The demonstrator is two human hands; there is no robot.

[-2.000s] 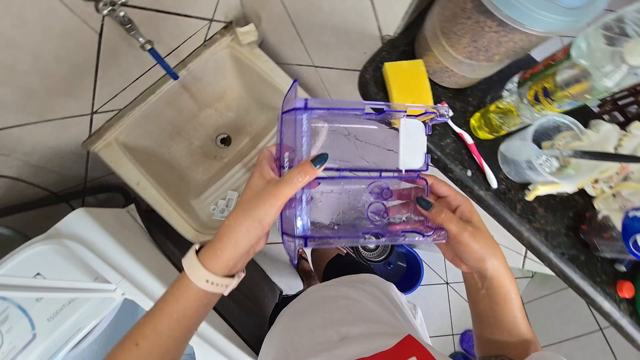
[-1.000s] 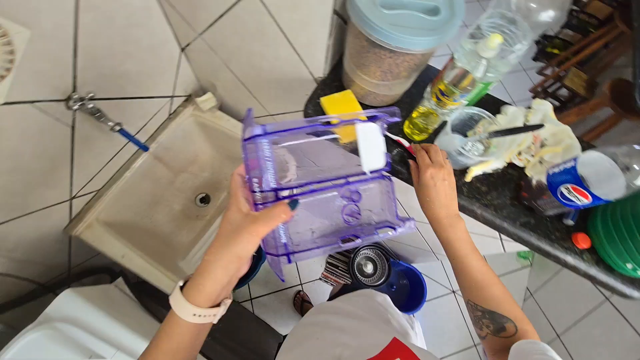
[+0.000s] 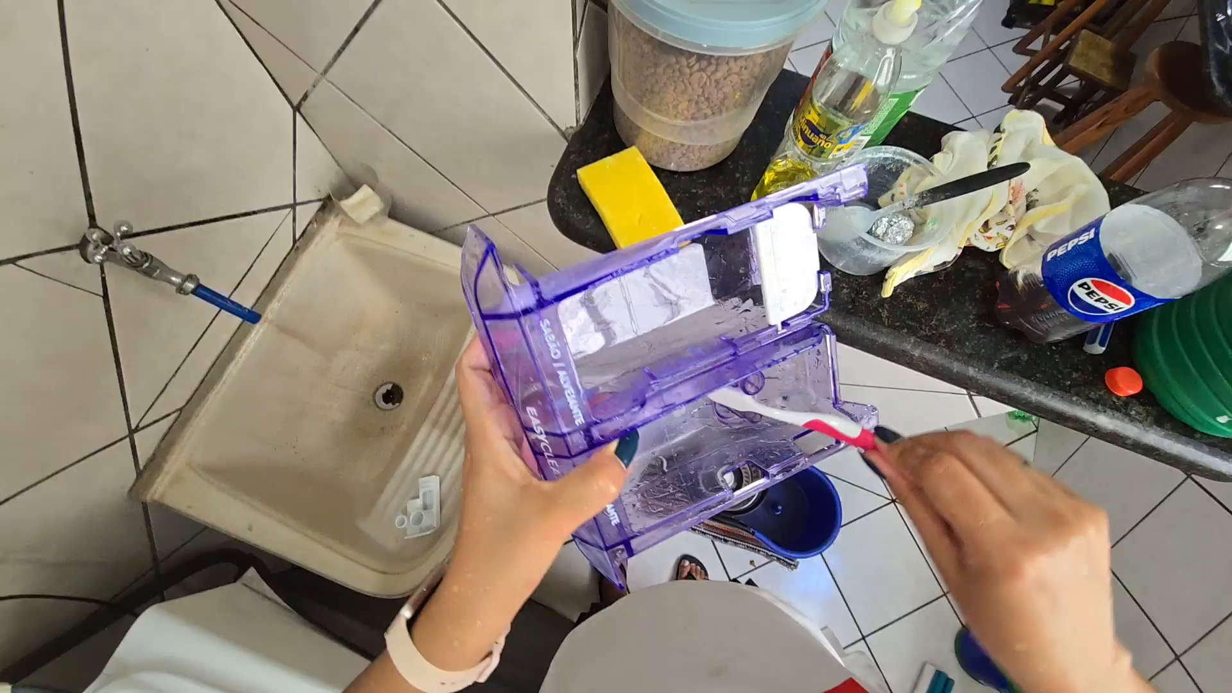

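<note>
A translucent purple plastic dispenser drawer of a washing machine, with two compartments and a white flap, is tilted in front of me. My left hand grips it at its lettered end, thumb on the near side. My right hand holds a pink and white toothbrush by the handle. The brush's head end reaches into the nearer compartment, where the bristles cannot be made out. Drops of water cling to the drawer's walls.
At the left is a utility sink with a small white plastic part in it, below a tap. The granite counter bears a yellow sponge, a kibble container, bottles and a plastic cup. A blue bucket stands on the floor.
My right hand has let go of the drawer, reached to the counter's edge and taken the toothbrush, which lay there before. The brush is now inside the drawer.
</note>
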